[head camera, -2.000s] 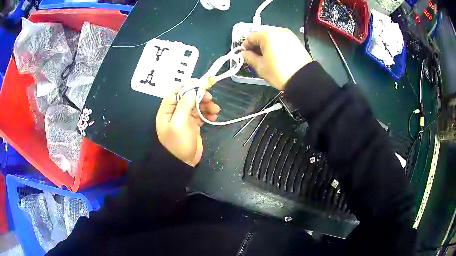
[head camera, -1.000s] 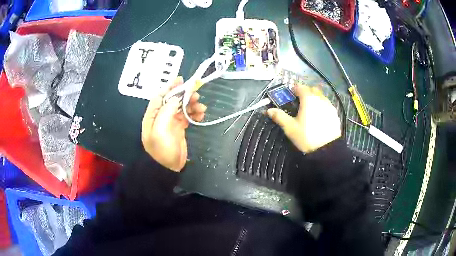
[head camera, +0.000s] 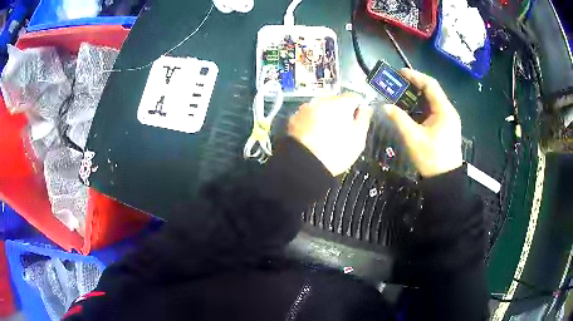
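My right hand (head camera: 427, 122) holds the small dark USB tester (head camera: 391, 83) with its lit screen, tilted, right of the open housing. My left hand (head camera: 333, 128) is beside it, fingers closed at the white USB plug (head camera: 371, 98) at the tester's lower left side. The open socket housing with circuit board (head camera: 298, 61) lies on the mat above my left hand. The tied white USB cable (head camera: 260, 128) hangs from the housing's lower left edge down onto the mat. The white top cover (head camera: 178, 94) with dark slots lies flat to the left.
A red crate (head camera: 122, 219) with bubble-wrap bags (head camera: 65, 182) stands at left, blue crates above and below it. A red tray of screws (head camera: 402, 12) and a blue tray of white parts (head camera: 463, 34) are at upper right. A white-handled tool (head camera: 482, 177) lies right. A black ribbed mat (head camera: 352, 207) is in front.
My left hand has let go of the coiled cable and moved right to the tester. The tester has been lifted up and right in my right hand. The cable coil now lies below the housing.
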